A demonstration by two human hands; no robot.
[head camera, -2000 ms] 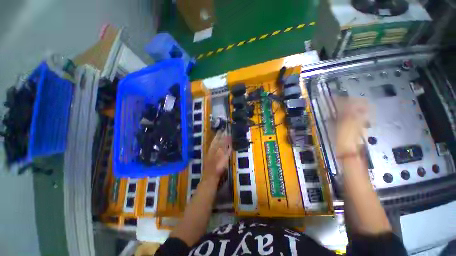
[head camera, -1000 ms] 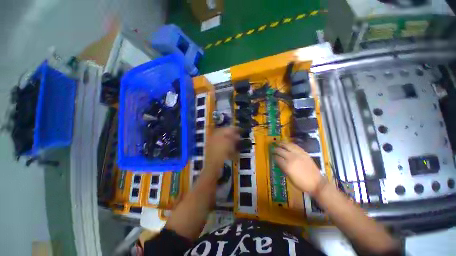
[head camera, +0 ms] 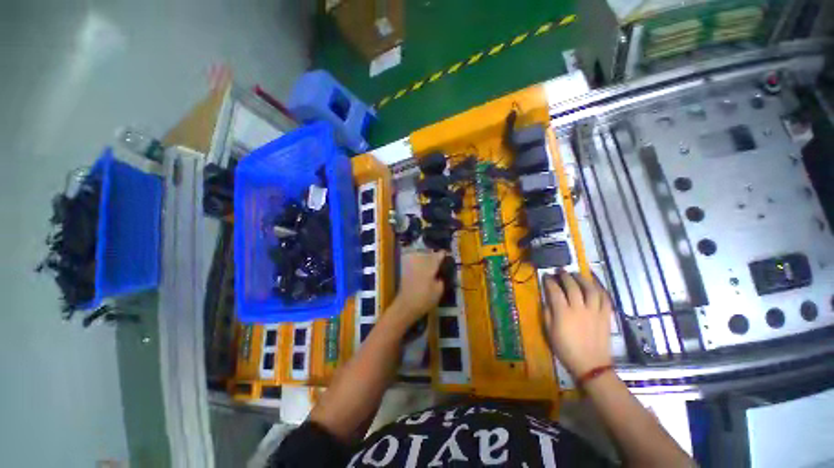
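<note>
An orange test tray holds black power adapters in the upper parts of both side rows, their cords running to the green connector board along its centre. My left hand is at the left row, its fingers closed on a black power adapter at the socket below the seated ones. My right hand lies palm down over the right row, fingertips just below the lowest visible adapter there. Whether anything is under its fingers is hidden. Bare square sockets show below my left hand.
A blue basket with loose adapters rests over the trays at left. Another blue basket heaped with black adapters stands beyond the rail. A metal plate with round holes lies right of the tray.
My left hand has moved slightly right to the left row and closed on an adapter there. My right hand went from the metal plate to the centre board, then to the right row.
</note>
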